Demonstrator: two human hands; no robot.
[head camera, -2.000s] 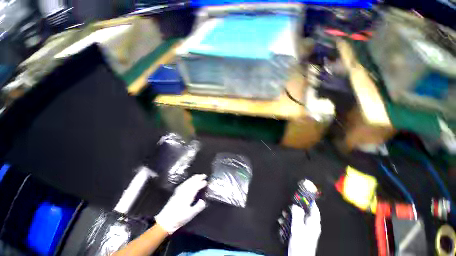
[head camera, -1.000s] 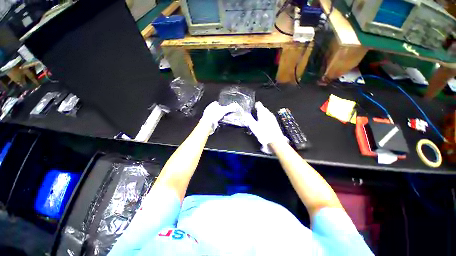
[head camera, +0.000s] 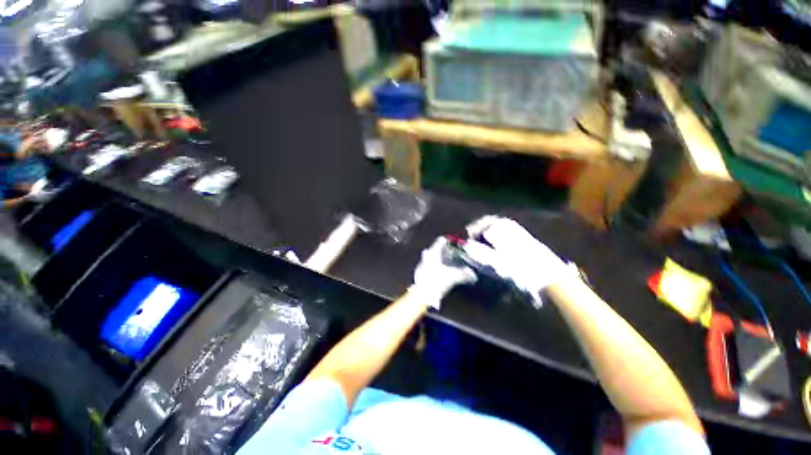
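Note:
My left hand (head camera: 437, 274), white-gloved, is closed on a small dark object (head camera: 458, 255) with a bit of red at its top, just above the black bench. My right hand (head camera: 516, 256), also gloved, has its fingers on the same object from the right. The gloves cover most of it and the view is blurred, so I cannot tell what it is. A crinkled clear plastic bag (head camera: 392, 210) lies beyond my left hand. The remote control is not clearly visible; my right hand and forearm cover that area.
A black panel (head camera: 276, 133) stands at left. A tote holds bagged boxes (head camera: 253, 364) at lower left. A pale bar (head camera: 333, 243) lies by the panel. Yellow notes (head camera: 685, 289) and a red tape dispenser (head camera: 720, 355) lie at right. An oscilloscope (head camera: 507, 84) stands on the shelf.
My hands came together over the bagged box, and now hold a small dark object close together. The view has turned left and tilted up since one second ago.

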